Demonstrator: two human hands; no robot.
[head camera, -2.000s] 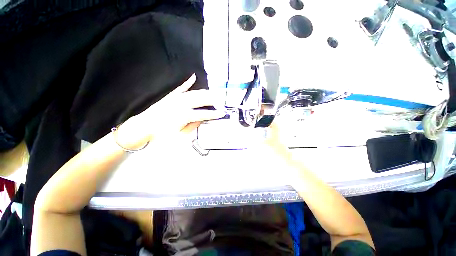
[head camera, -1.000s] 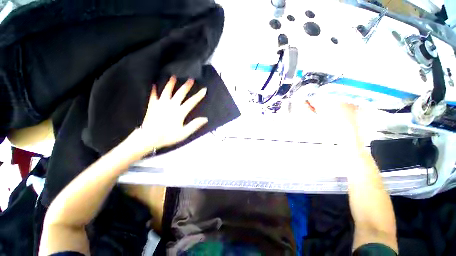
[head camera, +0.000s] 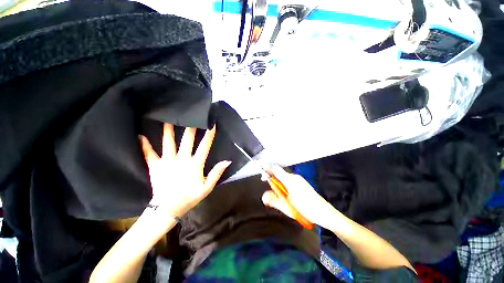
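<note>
A large black garment (head camera: 105, 143) covers the left of the table and hangs over its front edge. My left hand (head camera: 179, 168) lies flat on the cloth with its fingers spread, pressing it down and gripping nothing. My right hand (head camera: 293, 196) holds small scissors (head camera: 279, 190) with orange handles. Their pale blades point up and left over the corner of the black cloth, near the table's front edge. I cannot tell whether the blades are cutting the cloth. A speckled dark grey textured panel (head camera: 110, 36) runs across the garment at the back left.
The white sewing machine (head camera: 353, 21) with a blue stripe stands at the back; its presser foot area (head camera: 235, 61) is behind the cloth corner. A control panel (head camera: 439, 45) and a black device with a cord (head camera: 387, 102) are at the right. Dark cloth (head camera: 403, 188) lies at the lower right.
My right hand has come from the machine to the cloth corner and now holds the orange scissors. My left hand stays spread on the cloth. The view has shifted, showing more of the textured panel.
</note>
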